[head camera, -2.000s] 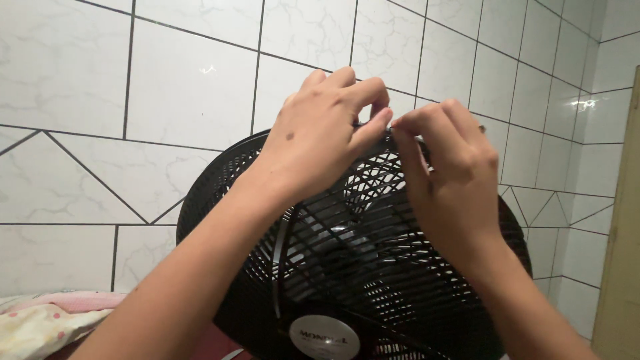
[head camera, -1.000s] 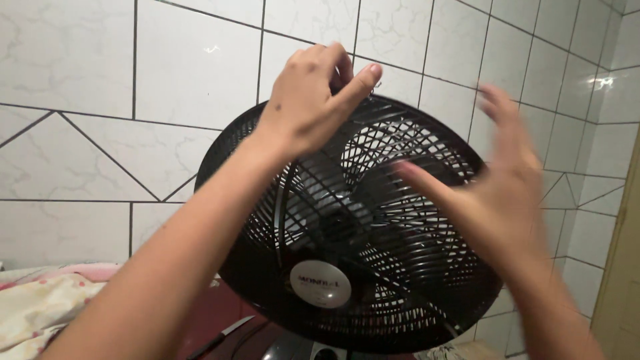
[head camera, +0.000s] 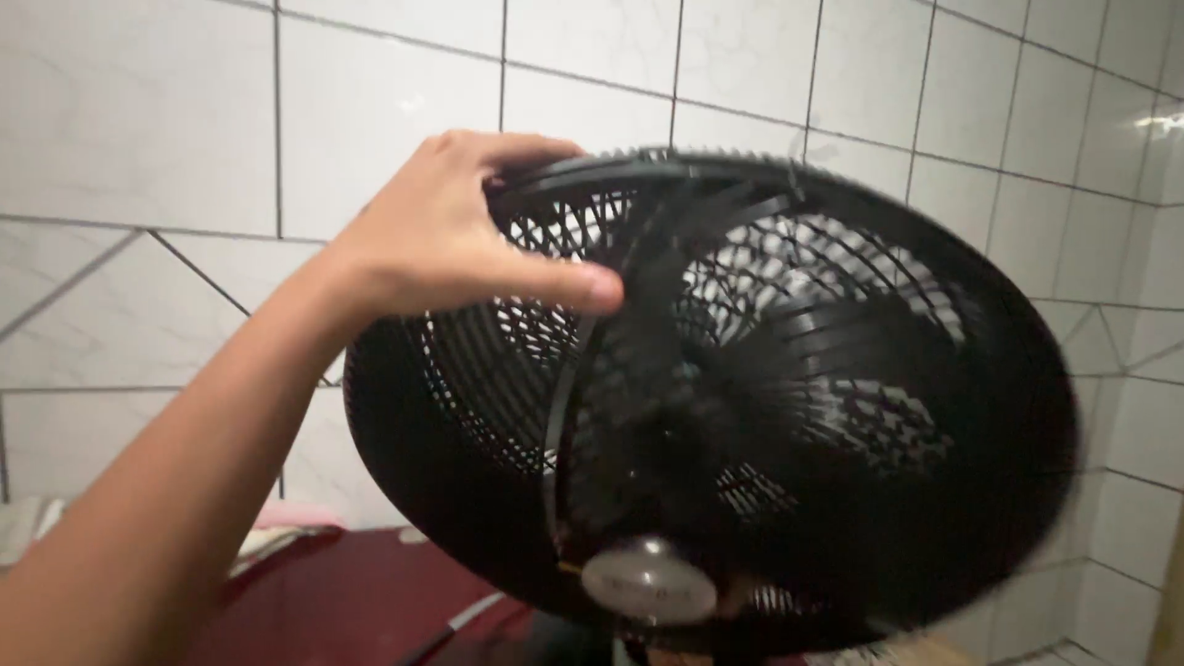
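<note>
A black fan with a plastic grille (head camera: 832, 388) fills the middle and right of the view, its face tilted and partly blurred. A pale oval badge (head camera: 649, 581) bearing writing sits low on the grille. My left hand (head camera: 472, 222) grips the grille's upper left rim, the fingers behind the edge and the thumb across the front. A curved strip (head camera: 560, 416) runs down the left part of the grille. My right hand is not clearly seen; a faint skin-toned patch shows beside the badge, behind or below the grille.
Behind the fan stands a white tiled wall (head camera: 388, 120) with dark joints. At the lower left lie a dark red surface (head camera: 342, 601) and light cloth (head camera: 277, 536). A thin knife-like object (head camera: 472, 612) rests on the red surface, close to the fan's lower edge.
My left hand has moved from the top of the rim to its upper left. My right hand, earlier at the top and then off to the right, has left that place. The fan has tilted.
</note>
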